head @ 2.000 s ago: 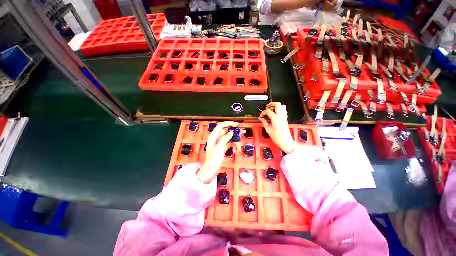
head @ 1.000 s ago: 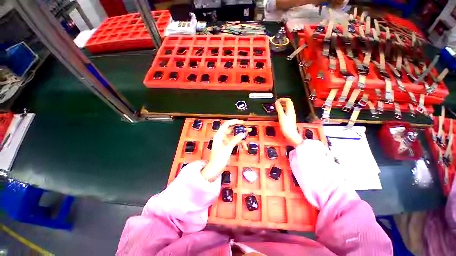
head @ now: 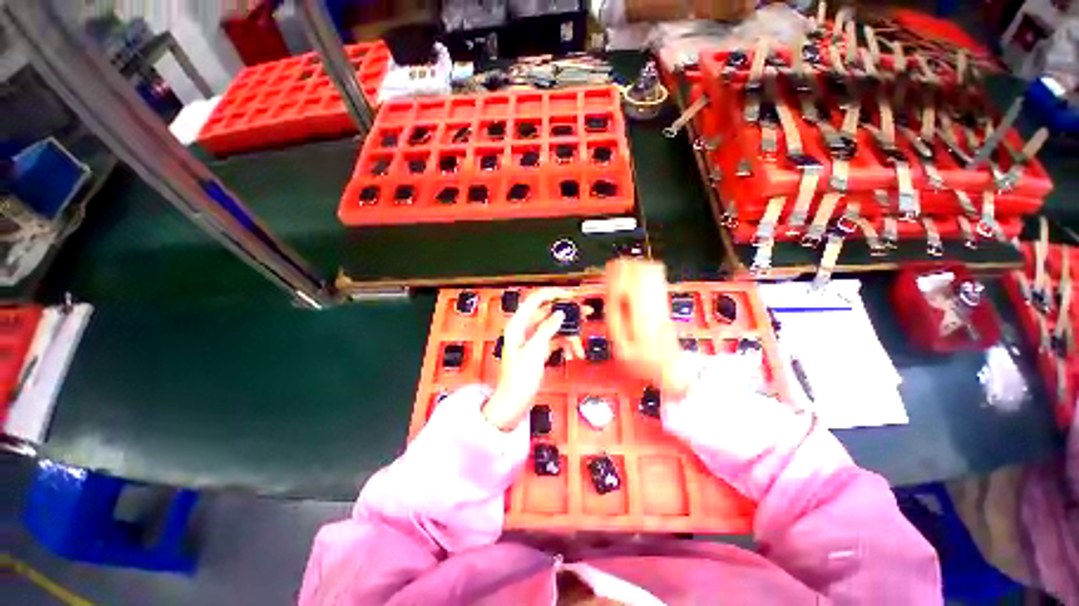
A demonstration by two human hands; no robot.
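The orange-red compartment tray point(head: 710, 491) lies in front of me with dark watch heads in many pockets and one pale piece point(head: 595, 411). My left hand point(head: 529, 355) is over the tray's upper left part and holds a dark watch head point(head: 567, 316) between its fingertips. My right hand point(head: 643, 322) is blurred, just right of it over the tray's upper middle; whether it holds anything cannot be told. A round loose watch head point(head: 564, 250) lies on the green board beyond. A dark piece point(head: 628, 250) is partly hidden at my right fingertips.
A second filled red tray point(head: 485, 208) stands beyond. Stacked red trays with strapped watches point(head: 852, 178) are at the right. A paper sheet point(head: 846, 373) with a pen point(head: 802, 379), and a small red box point(head: 943, 310), lie right of the tray. A metal upright point(head: 195, 166) rises at the left.
My right hand has moved left from the dark piece on the green board toward my left hand. My left hand keeps its watch head in nearly the same place.
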